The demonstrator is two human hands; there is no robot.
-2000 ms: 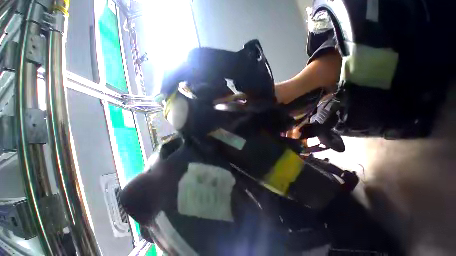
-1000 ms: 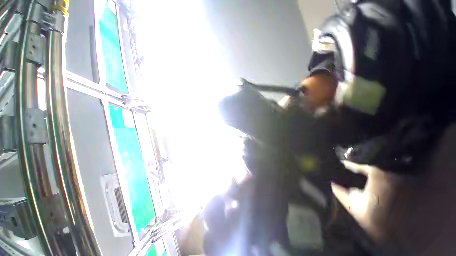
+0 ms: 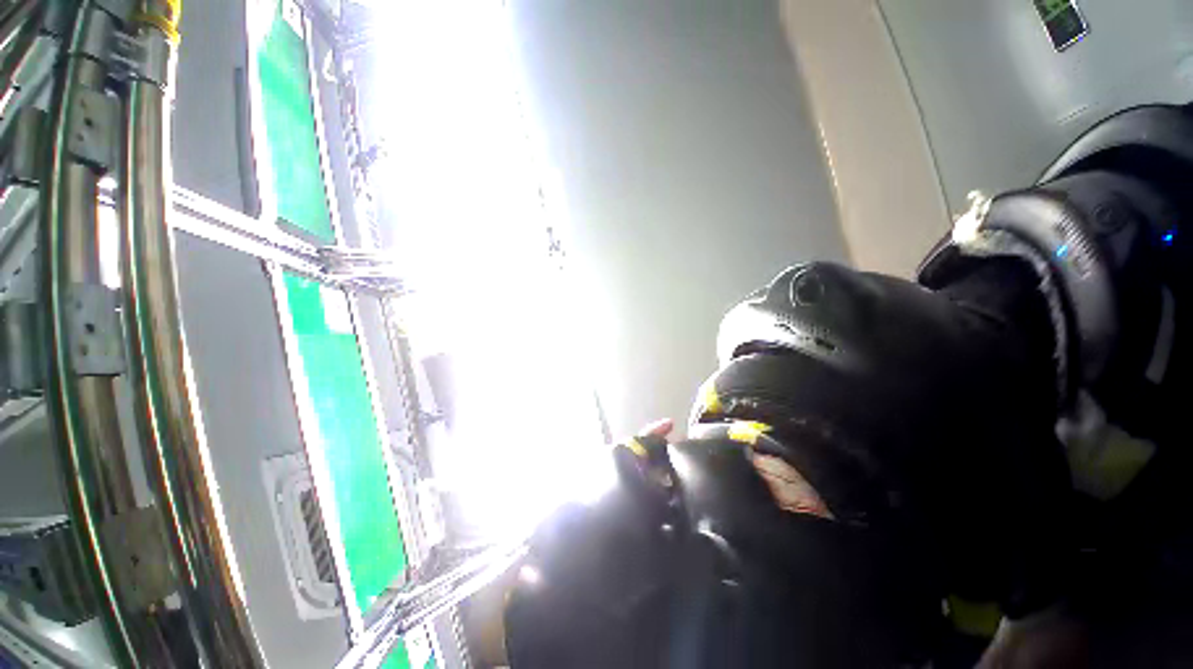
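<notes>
The view is tilted sideways. A bulky black device [image 3: 850, 314], with a round lens-like spot and yellow marks, fills the right centre. A black curved band [image 3: 1079, 261] with small blue lights is at the right. Another dark, glossy shape [image 3: 628, 575] lies below, its outline unclear. Small skin patches show between the dark things, near the centre and at the bottom right edge. I cannot tell whose hands they belong to, which side they are, or what they grip.
Metal rails [image 3: 164, 340] run along the left edge. A green strip [image 3: 343, 444] with white framing lies beside them. Very bright light washes out the centre left. A grey surface [image 3: 693, 144] is at the top, and a pale panel with a small dark green label [image 3: 1061, 22] at the top right.
The dark devices have shifted and turned; the lens-like spot and the blue lights now show. The hand and bare skin seen at the right are mostly hidden. The pale panel at the top right is uncovered.
</notes>
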